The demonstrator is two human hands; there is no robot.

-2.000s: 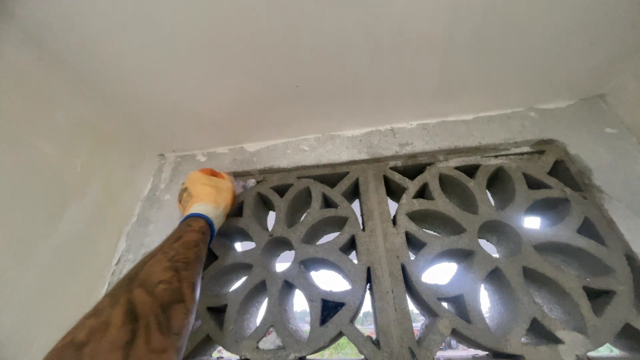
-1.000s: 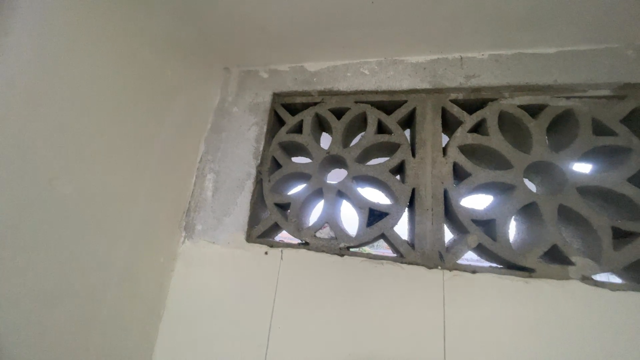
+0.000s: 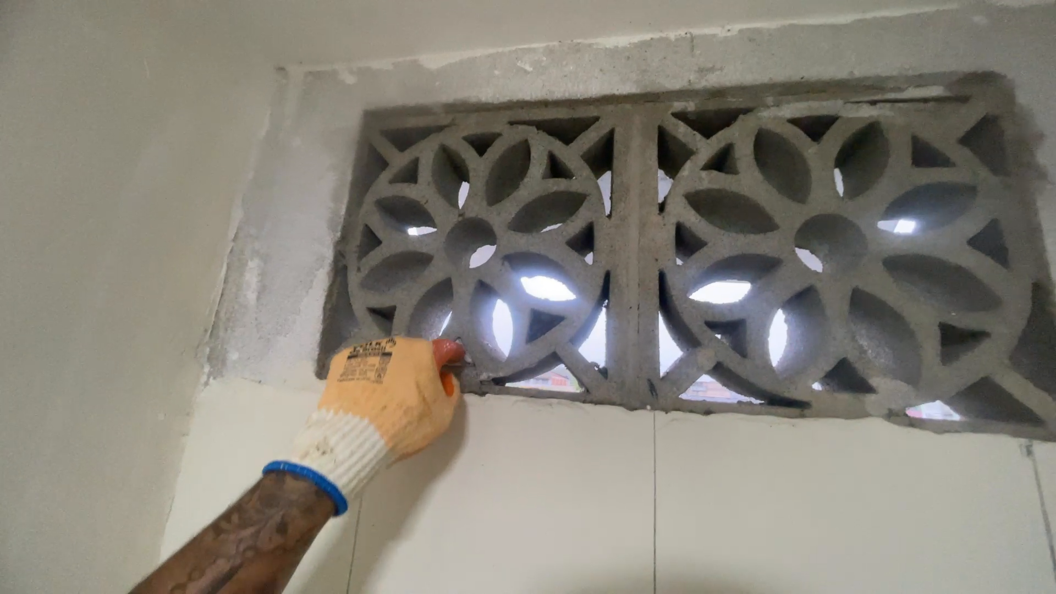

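Note:
My left hand (image 3: 396, 392), in an orange and white knit glove with a blue cuff, is at the lower left corner of the left concrete breeze block (image 3: 487, 210). Its fingers are pinched on a small thin object (image 3: 464, 356), mostly hidden, whose kind I cannot tell. That object is against the block's lower edge. The block has a flower pattern with petal-shaped openings that let daylight through. A second breeze block (image 3: 833, 198) of the same pattern stands to its right, past a concrete upright (image 3: 635, 247). My right hand is out of view.
Rough grey mortar (image 3: 285, 239) borders the blocks at the left and above. Pale wall panels or tiles (image 3: 544, 495) with thin dark joints lie below. A plain side wall (image 3: 99, 289) rises at the left and meets the ceiling (image 3: 412, 25).
Two seconds ago my left hand was at the upper left corner of the left block. One second ago it was out of view; now it is at the lower left corner.

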